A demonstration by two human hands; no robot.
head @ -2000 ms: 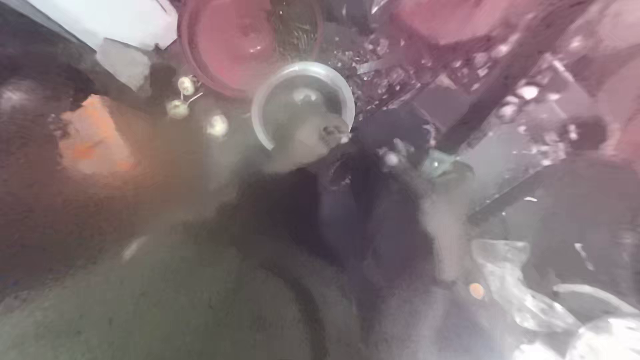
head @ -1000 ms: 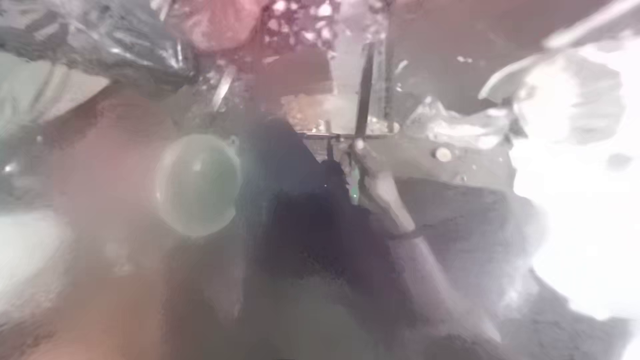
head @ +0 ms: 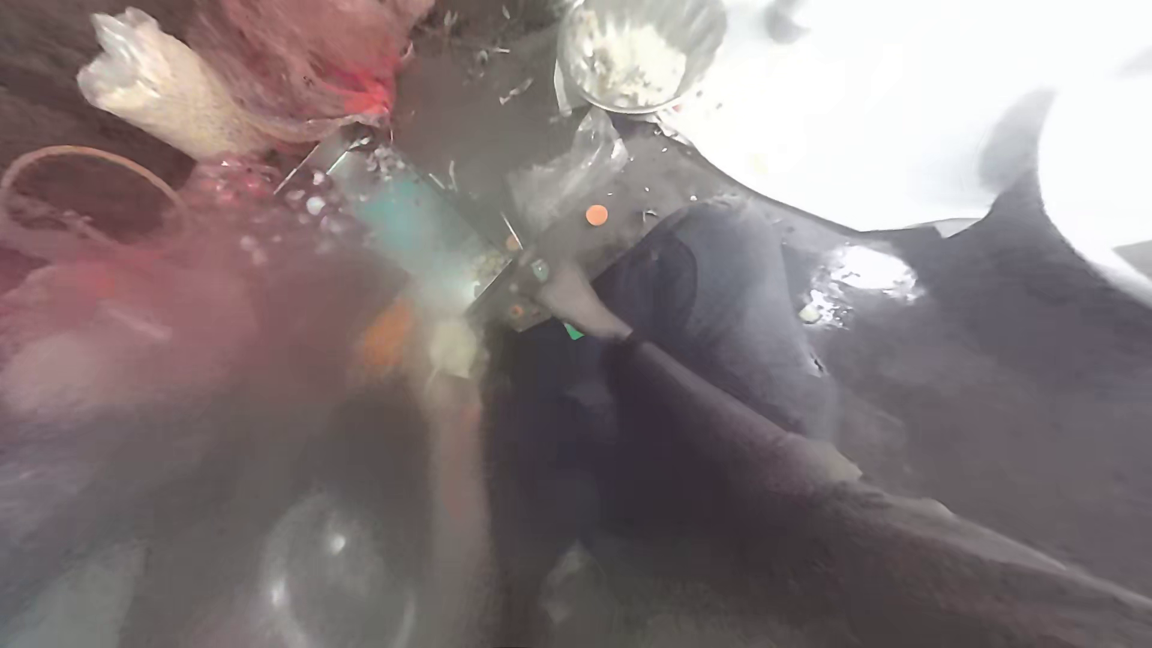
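Observation:
Much of the view is blurred and hazy. My right hand (head: 560, 290) is at the near right corner of a tray or board (head: 423, 225) with a pale blue-green surface; a small pale green thing shows at its fingers, and whether it is gripped cannot be told. My left hand (head: 454, 346) is a blurred pale shape at the tray's near edge, and its fingers cannot be made out. Small pale pieces (head: 489, 270) lie near that edge, between the hands. An orange disc (head: 597, 215) lies beyond my right hand. A green object (head: 573, 331) shows just below my right wrist.
A bowl (head: 641, 58) with white crumbly contents stands at the top, beside a bright white surface (head: 855, 117). Clear plastic (head: 576, 171) lies below it. At the upper left are a filled plastic bag (head: 171, 90), reddish plastic (head: 315, 54) and a basket-like hoop (head: 90, 153).
The view has swung strongly. A blurred left forearm shows at the left of the tray now, not plain one second ago. The bowl with white contents has come into clear view.

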